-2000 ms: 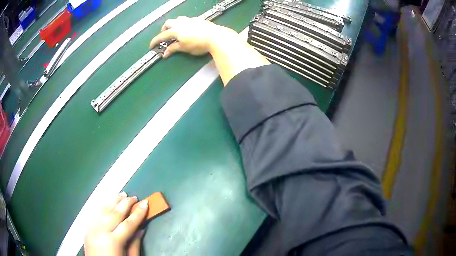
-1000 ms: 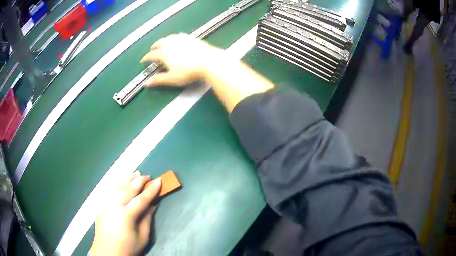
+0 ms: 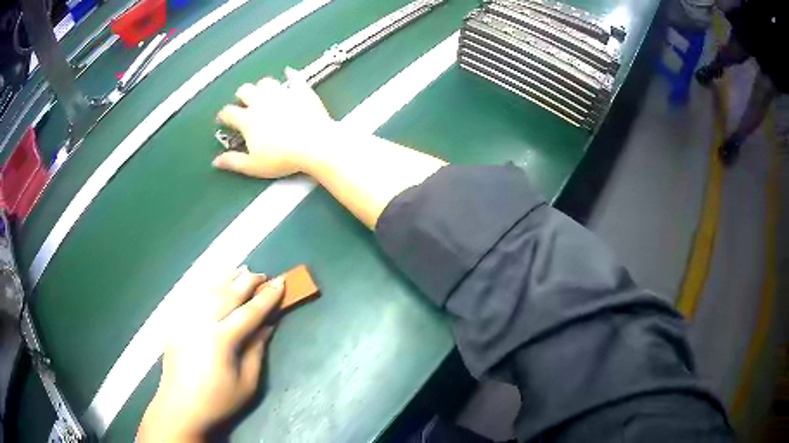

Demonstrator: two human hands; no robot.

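My left hand (image 3: pixel 212 346) is at the lower left, its thumb and fingers closed on the orange push block (image 3: pixel 299 287), whose right end shows. My right hand (image 3: pixel 275 128) lies over the near end of a silver slide rail (image 3: pixel 232 141), fingers spread around it; a small end of the rail shows past the fingers. The palm hides most of this rail. Beyond the hand, a line of silver rails (image 3: pixel 372 41) runs to the top edge.
A stack of slides (image 3: pixel 536 65) lies at the bench's right edge. White strips (image 3: pixel 259 216) cross the green bench top (image 3: pixel 363 346). Red bins (image 3: pixel 140 23) are at the far left. A person's legs (image 3: pixel 748 104) and a blue stool (image 3: pixel 683 60) are at the upper right, beside the yellow floor lines.
My right hand has moved left and nearer along the rail, covering its near end. My left hand with the push block has moved up and slightly right. A person's legs have appeared at the upper right.
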